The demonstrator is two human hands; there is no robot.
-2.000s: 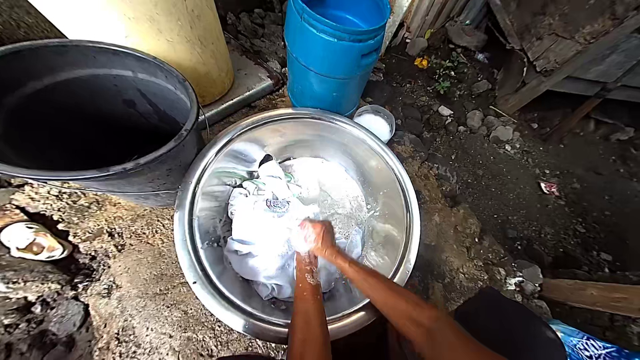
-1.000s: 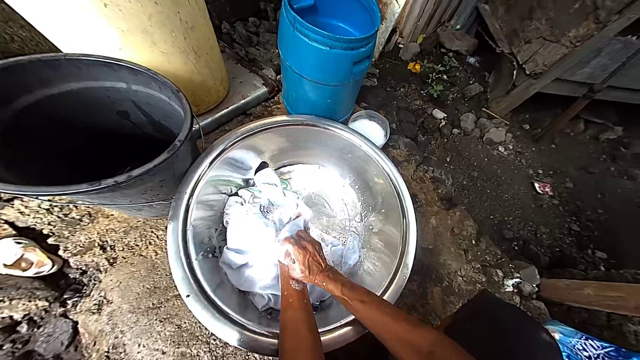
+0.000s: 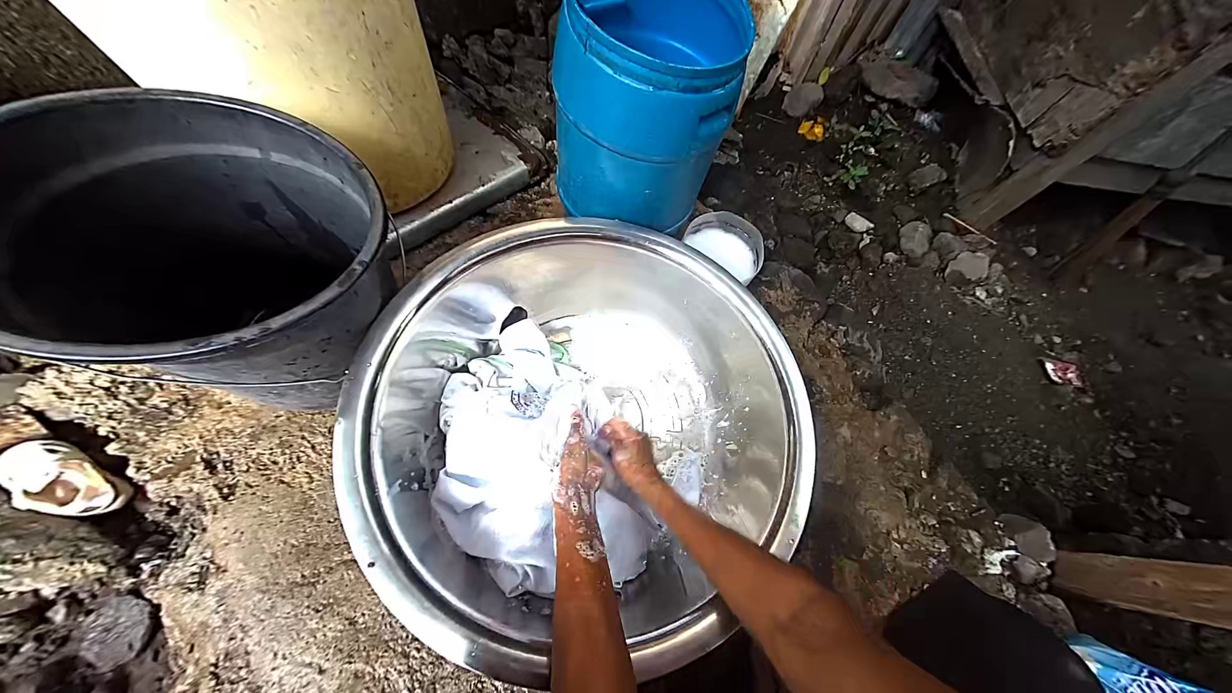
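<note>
A wide metal basin [image 3: 770, 385] stands on the ground, with wet white cloth [image 3: 500, 491] bunched in its left and middle part and suds beside it. My left hand [image 3: 579, 462], streaked with foam, grips a fold of this cloth near the basin's middle. Just to its right my right hand [image 3: 628, 450] is closed on another part of the same cloth, slightly blurred. Glare on the cloth and the basin floor hides the finer folds and some of the fingertips.
A large black bucket [image 3: 212, 356] stands close at the left of the basin. Behind are a yellow container [image 3: 385, 106], a blue plastic barrel [image 3: 635, 144] and a small tub of white powder [image 3: 724, 248]. Stones [image 3: 965, 267] and a wooden plank [image 3: 1145, 585] lie at the right.
My hands were together on the cloth a second ago; now they are slightly apart, the right one to the right of the left. The cloth remains in the basin.
</note>
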